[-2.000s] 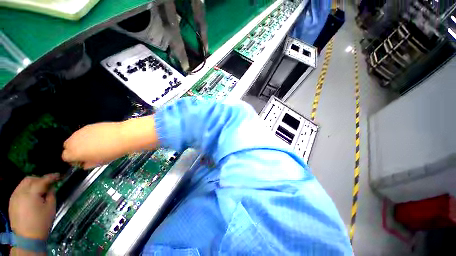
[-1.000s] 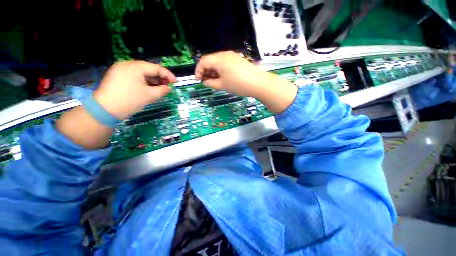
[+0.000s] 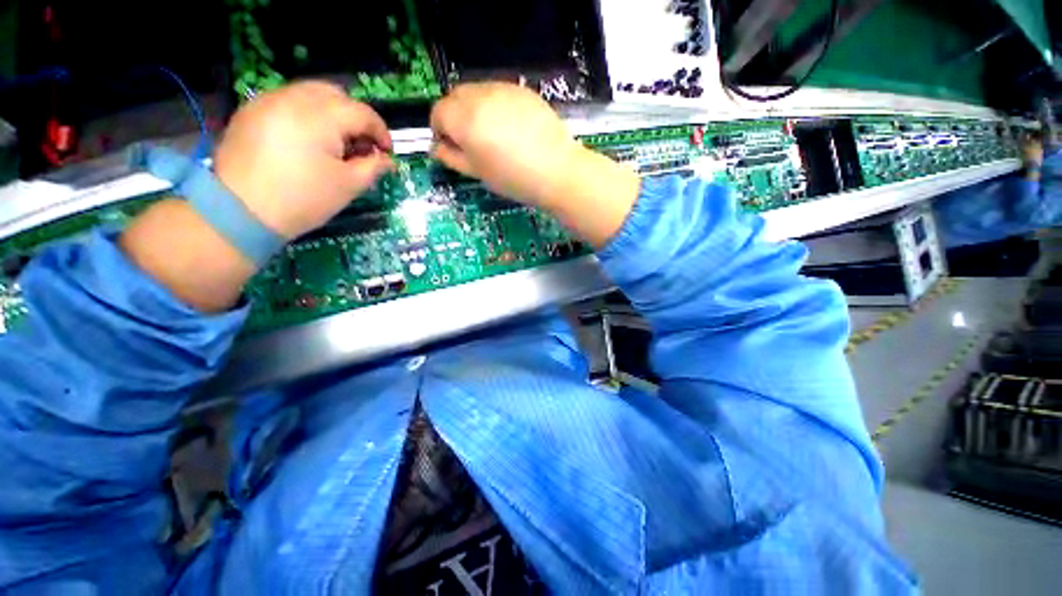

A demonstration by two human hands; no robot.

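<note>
A green circuit board (image 3: 466,239) lies in the row between pale rails in front of me. My left hand (image 3: 297,157), with a light blue band on the wrist, is over the board's far edge, fingers bent together. My right hand (image 3: 501,140) is just to its right at the same far edge, thumb and fingers together. Whether either hand holds a small part cannot be seen. Bright green connectors (image 3: 396,70) lie in a dark bin just beyond my hands.
A dark bin with whitish pins (image 3: 557,87) and a white tray with black parts (image 3: 641,52) stand behind the far rail. Red parts (image 3: 58,140) show at the left. The near rail (image 3: 384,328) runs along my body. Another person's hand (image 3: 1032,151) is at the far right.
Two seconds ago both hands were at the dark bin with green parts; they came over the board. Since one second ago they stay at its far edge, and the view has shifted slightly.
</note>
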